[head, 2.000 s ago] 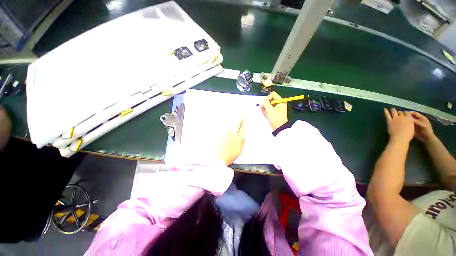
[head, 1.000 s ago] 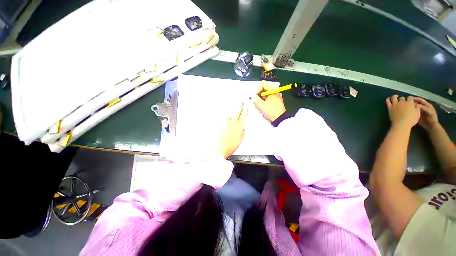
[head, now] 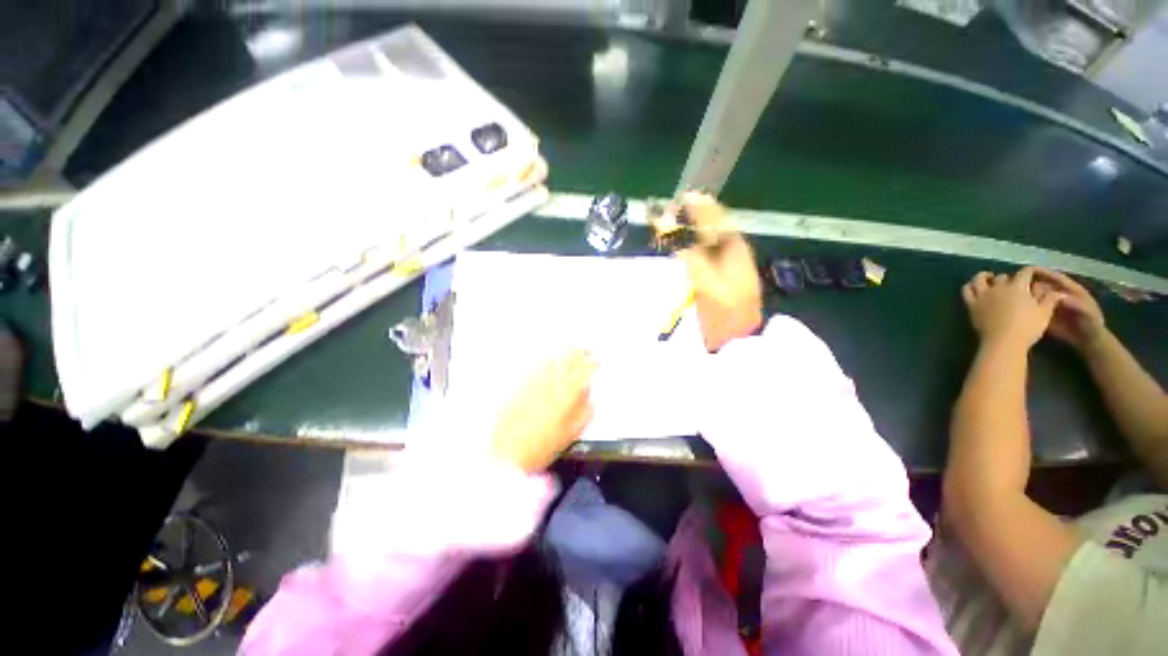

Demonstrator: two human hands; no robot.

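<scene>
A large white record sheet lies on a blue clipboard with a silver clip at its left. My left hand rests on the sheet's lower part, blurred, with nothing seen in it. My right hand is over the sheet's upper right corner, fingertips at a small dark unit with a yellow-orange tag by the post foot; whether they grip it is unclear. The yellow pen is held under this hand, dark tip pointing down-left. A row of dark watch units lies right of the hand.
Stacked white trays stand at left, two dark units on top. A shiny clear item sits beside the upright post. A pale metal strip crosses the green bench. At right, another person's hands rest together on the bench.
My right hand has moved up from writing height to the tagged unit, and the pen now points down-left beneath it. My left hand has slid down and left on the sheet.
</scene>
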